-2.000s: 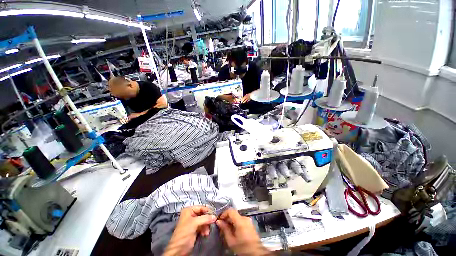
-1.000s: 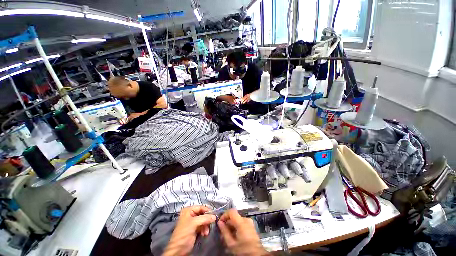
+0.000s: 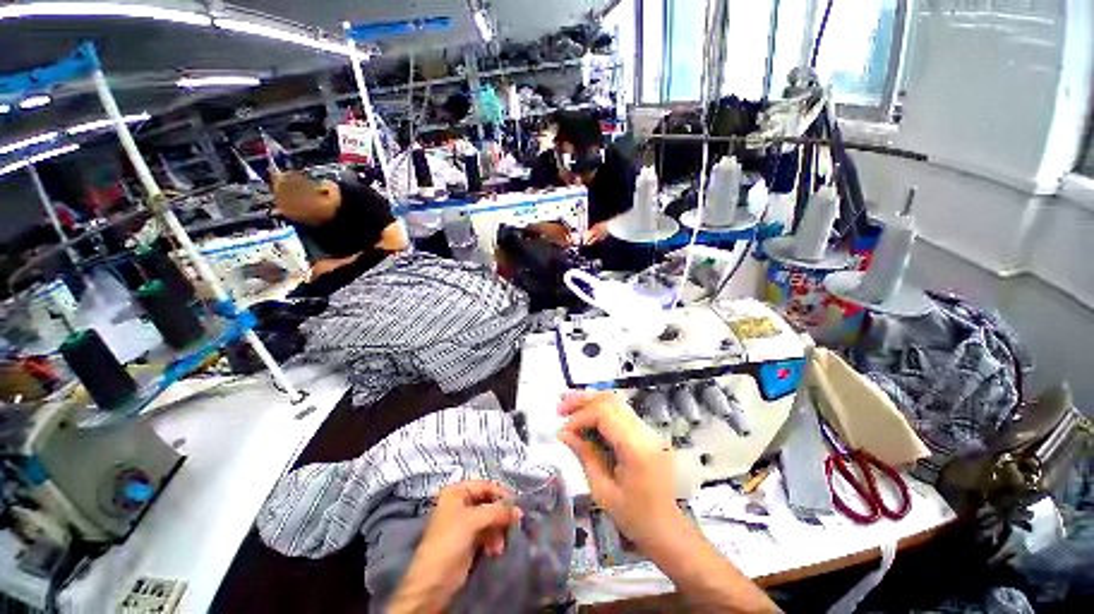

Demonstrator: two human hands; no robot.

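Observation:
A garment piece [image 3: 414, 462], striped cloth joined to plain dark grey cloth, lies left of the overlock machine [image 3: 684, 360]. My left hand [image 3: 468, 528] pinches the edge of the grey part between thumb and fingers. My right hand [image 3: 618, 462] is raised off the cloth, in front of the machine's left part, with thumb and fingertips close together. Whether a thread or a small tool is between them cannot be seen. The fingers partly hide the needle area of the machine.
Red-handled scissors [image 3: 866, 485], a cream piece [image 3: 861, 408] and small tools [image 3: 732, 506] lie right of the machine. A striped bundle [image 3: 420, 321] lies beyond the work. Thread cones [image 3: 723, 192] stand behind. A second machine [image 3: 102, 480] is at left. Two people sit farther back.
My right hand has left the cloth edge and moved up and to the right, in front of the machine. My left hand stays at the cloth. The view has shifted slightly.

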